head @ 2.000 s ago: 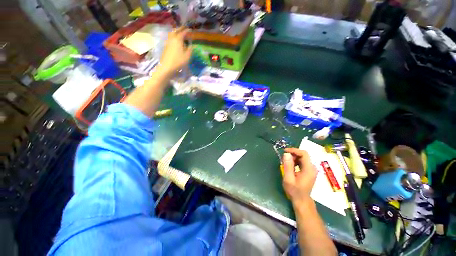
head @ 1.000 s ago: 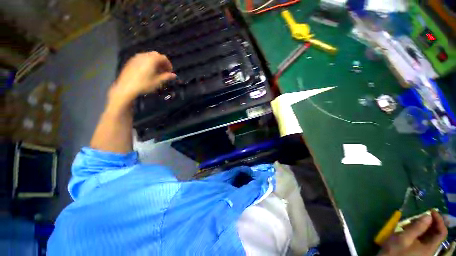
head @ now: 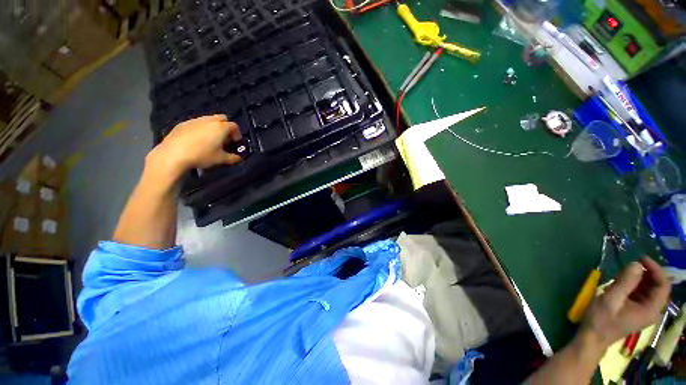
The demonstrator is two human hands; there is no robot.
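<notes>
A stack of black plastic trays (head: 289, 94) with rows of pockets stands left of the bench. My left hand (head: 197, 144) is over the near left part of the top tray. Its thumb and fingertips are closed around a small black part (head: 240, 148) with a light mark, at a pocket. A small part with a pale face (head: 336, 110) sits in another pocket. My right hand (head: 628, 302) is over the bench at lower right, fingers curled; whether it holds anything small is hidden. A yellow-handled screwdriver (head: 584, 295) lies beside it.
On the green bench (head: 496, 169) are a torn white piece (head: 531, 200), a folded cream paper (head: 423, 159), a pale wire, a yellow tool (head: 426, 32), clear cups (head: 596, 142), blue bins (head: 627, 111) and a green device (head: 623, 36). Cartons stand on the floor at left.
The view has turned left from the bench to the trays. My left hand went from the rear of the bench to above the tray, then down to a pocket. My right hand stayed by the screwdriver.
</notes>
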